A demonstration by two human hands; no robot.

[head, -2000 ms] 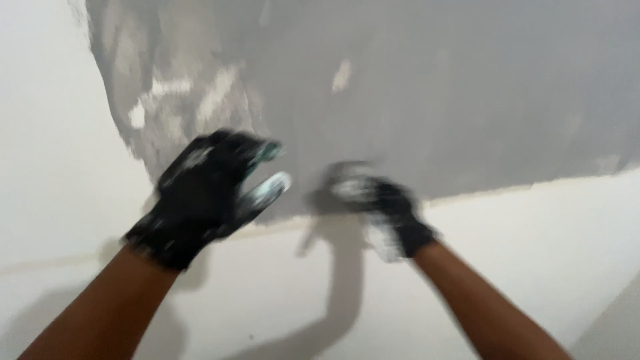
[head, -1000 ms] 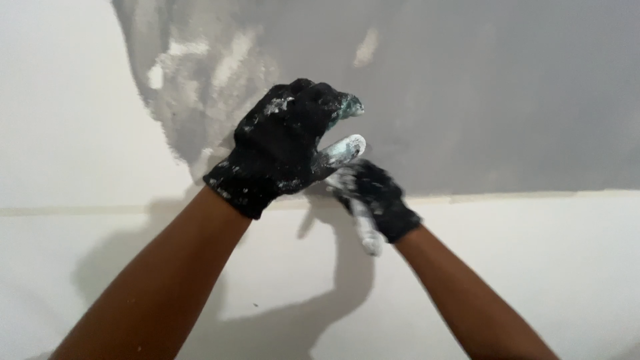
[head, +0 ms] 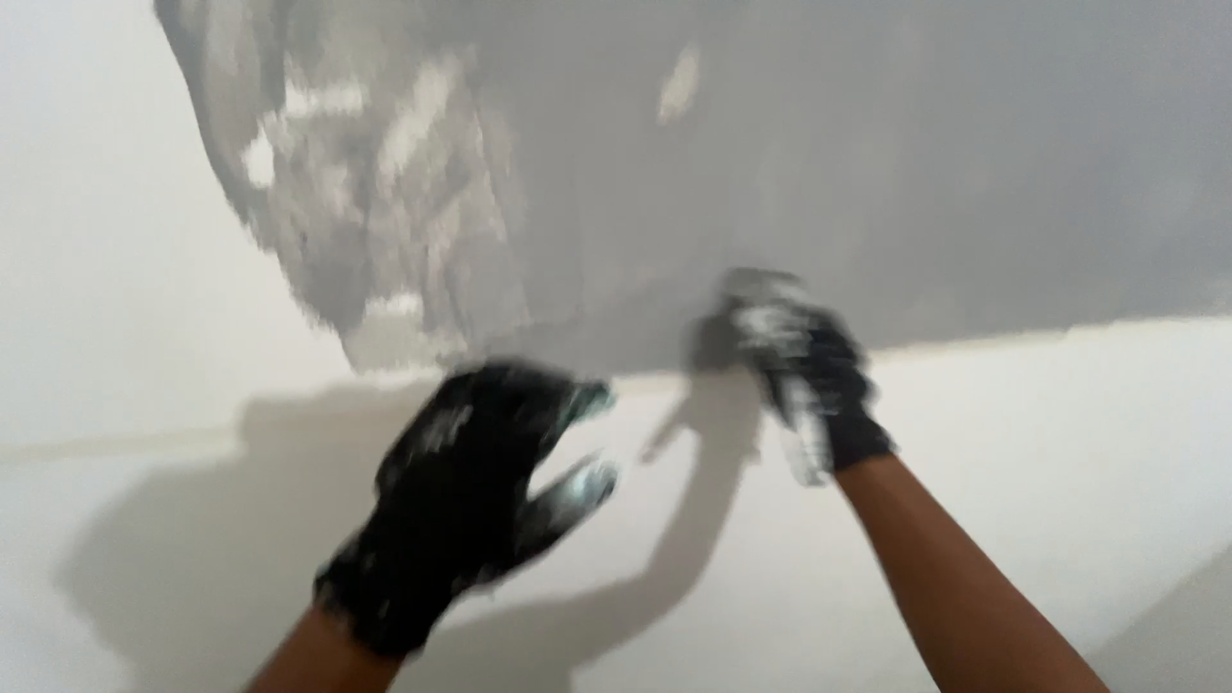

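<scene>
My left hand (head: 472, 491), in a black glove with whitish smears, is held in front of the white lower surface (head: 847, 577), its thumb and fingertips apart with nothing between them. Up and to the right, my right hand (head: 804, 375) wears a matching glove smeared white over the fingers. It is blurred and lies at or close to the lower edge of the grey coated area (head: 866, 173); whether it touches or holds something cannot be told. Pale, uneven patches (head: 404, 192) mark the left part of the grey coating.
A white surface (head: 87, 221) borders the grey coating on the left. A faint seam or corner line (head: 115, 445) runs across below it. Shadows of my hands and arms (head: 693, 520) fall on the white surface.
My hands were close together, nearly overlapping, one second ago and are now apart. My right hand now overlaps the grey area's lower edge. The view has shifted.
</scene>
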